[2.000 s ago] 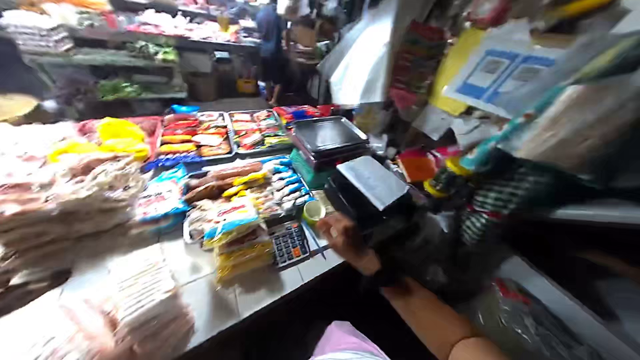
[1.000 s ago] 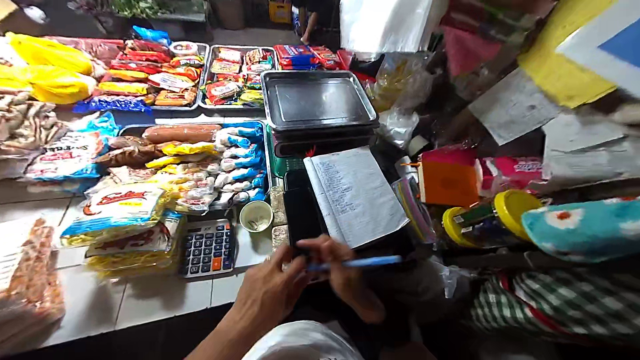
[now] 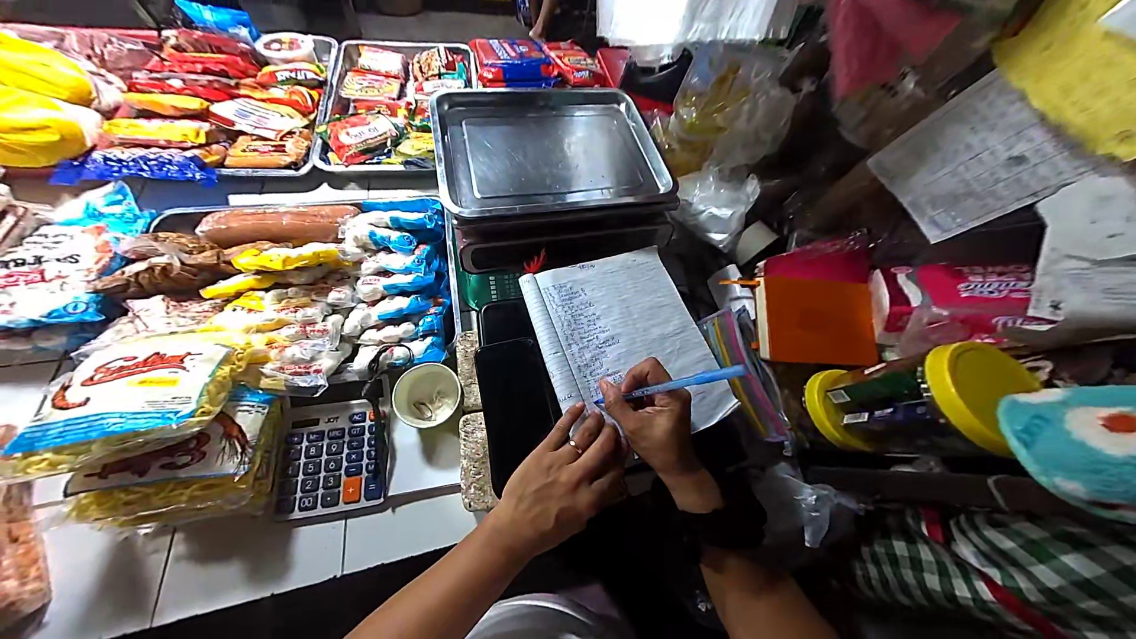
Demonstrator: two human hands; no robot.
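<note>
An open notebook (image 3: 621, 328) with handwritten lines lies tilted on dark items beside the counter. My right hand (image 3: 652, 417) grips a blue pen (image 3: 688, 382), its tip down at the lower part of the page. My left hand (image 3: 564, 470) rests with its fingers on the notebook's bottom edge, close to the pen tip; a ring is on one finger. Left of the notebook lies a black phone-like device (image 3: 515, 413). A metal tray (image 3: 552, 151) sits on a scale just behind the page.
A calculator (image 3: 330, 457), a small cup (image 3: 427, 395) and noodle packs (image 3: 133, 390) stand on the tiled counter at left. Trays (image 3: 328, 106) of packaged food lie behind. To the right are an orange box (image 3: 816, 321), a jar with yellow lids (image 3: 976, 399) and checked cloth (image 3: 985, 568).
The pen's tip now meets the page, where a second ago the pen was held below the notebook. My left hand has moved onto the notebook's bottom edge. The view has shifted greatly since two seconds ago.
</note>
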